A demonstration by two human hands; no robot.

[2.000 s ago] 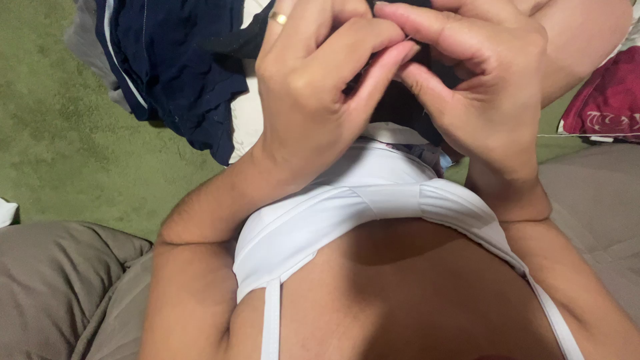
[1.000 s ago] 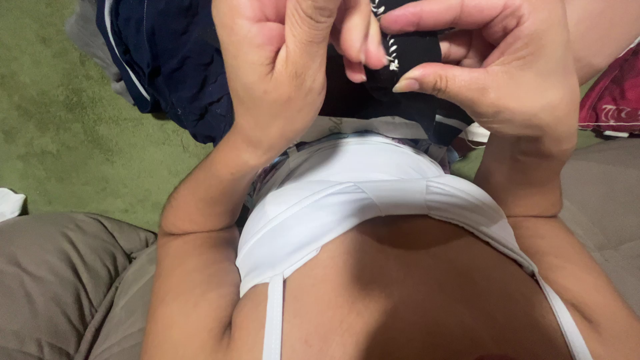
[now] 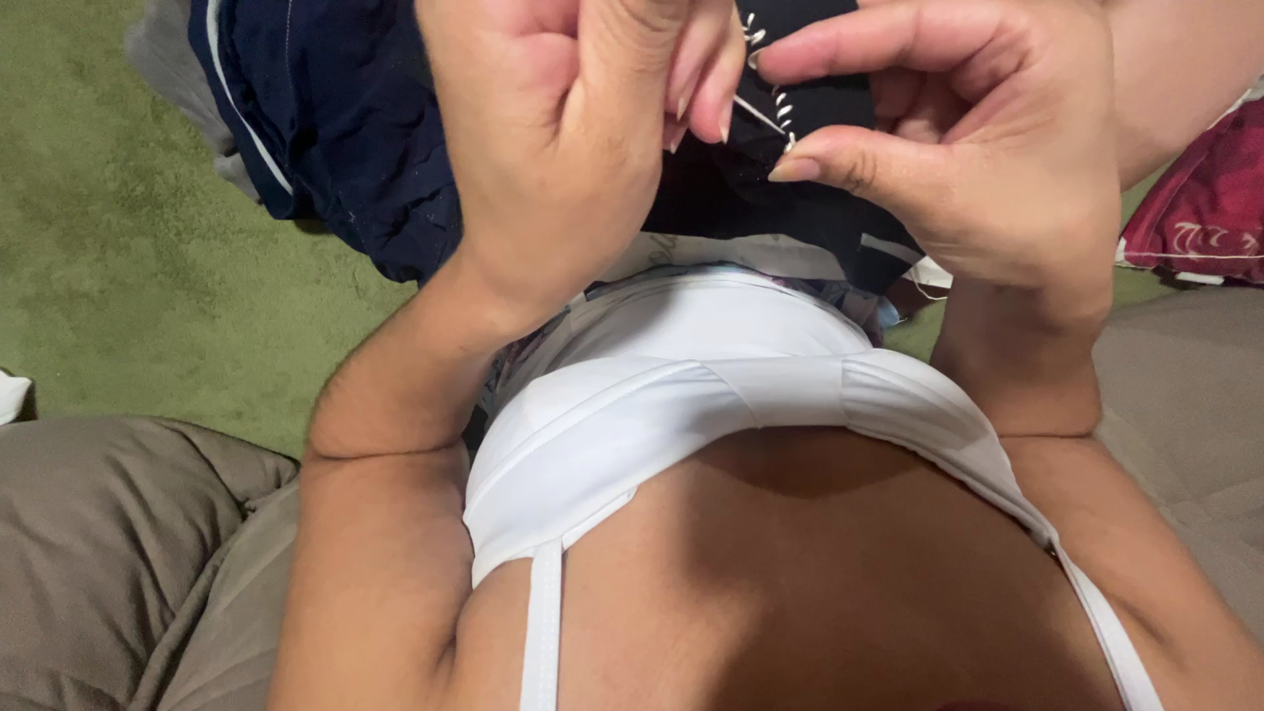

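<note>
Black cloth [image 3: 711,193] with a curling row of white stitches [image 3: 783,109] lies between my hands at the top centre. My left hand [image 3: 583,128] is left of the stitches, fingers curled. A thin pale strand or needle [image 3: 758,115] runs from its fingertips to the lower end of the stitches; which of the two it is, I cannot tell. My right hand [image 3: 987,138] holds the cloth from the right, with thumb and forefinger at the stitches and its other fingers partly hidden behind the cloth. The top of my left hand is cut off by the frame.
Dark blue fabric [image 3: 346,128] with a white stripe lies at the upper left on a green carpet [image 3: 148,257]. Red patterned fabric [image 3: 1205,197] is at the right edge, crossed by a white thread. Brown-grey cushioning [image 3: 109,513] is on both sides of my body.
My hands were close together two seconds ago and are now farther apart, with the white stitches exposed between them. The thin pale strand or needle now shows between my left fingertips and the stitches.
</note>
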